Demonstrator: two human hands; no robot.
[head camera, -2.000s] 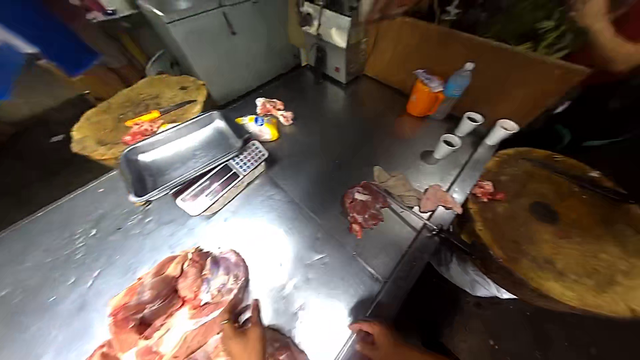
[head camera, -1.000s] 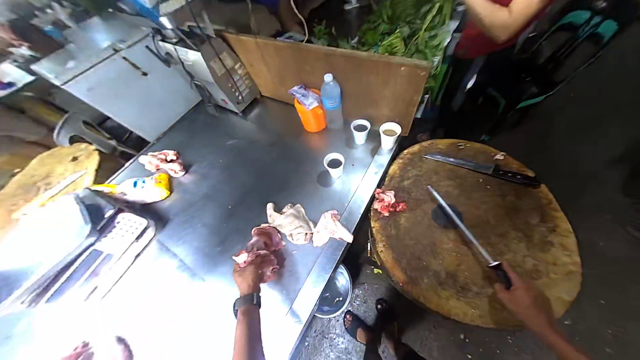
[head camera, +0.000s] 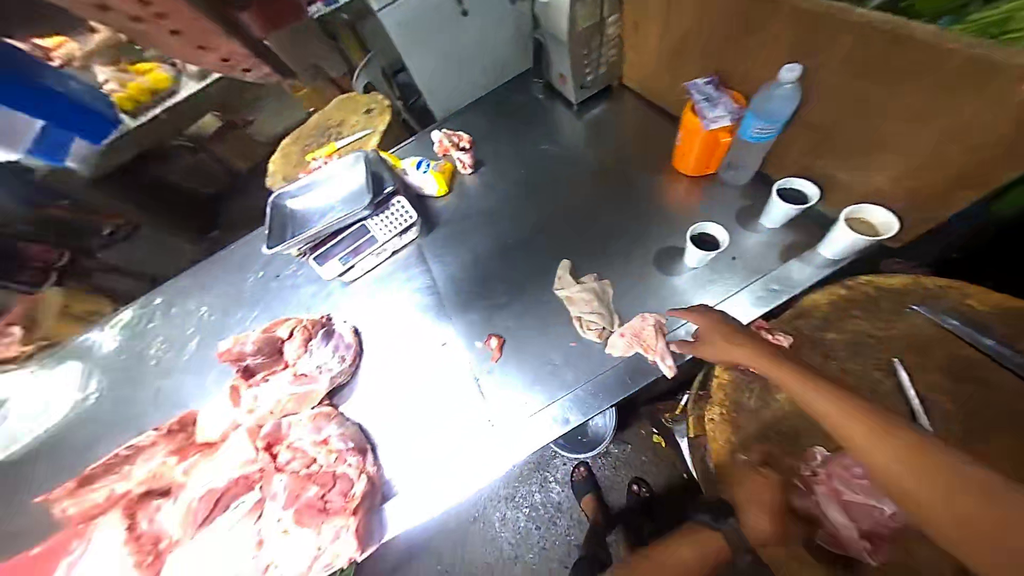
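My right hand (head camera: 712, 336) reaches over the table's edge with thumb and fingers apart, beside a pale pink piece of meat or fat (head camera: 642, 340). A folded greyish piece of skin or fat (head camera: 588, 302) adjoins that piece. My left hand (head camera: 760, 500), blurred, is at the round wooden chopping block (head camera: 808, 320), next to a piece of raw meat (head camera: 848, 504); its grip is unclear. On the block lie a slim metal rod or blade (head camera: 912, 394), partly hidden by my right arm, and a knife blade (head camera: 972, 340). Small meat scraps (head camera: 772, 334) are beyond my right wrist.
Large raw meat cuts (head camera: 296, 472) lie on the metal table. A digital scale (head camera: 364, 240), a yellow packet (head camera: 428, 174) and a bone piece (head camera: 454, 150) stand farther back. Cups (head camera: 704, 242), an orange container (head camera: 704, 140) and a water bottle (head camera: 764, 120) are near the wooden board (head camera: 824, 96).
My right hand has let go of the rod-like tool and moved left to the table's edge. The dark red meat has gone from the table to the block with my left hand. The view has swung left.
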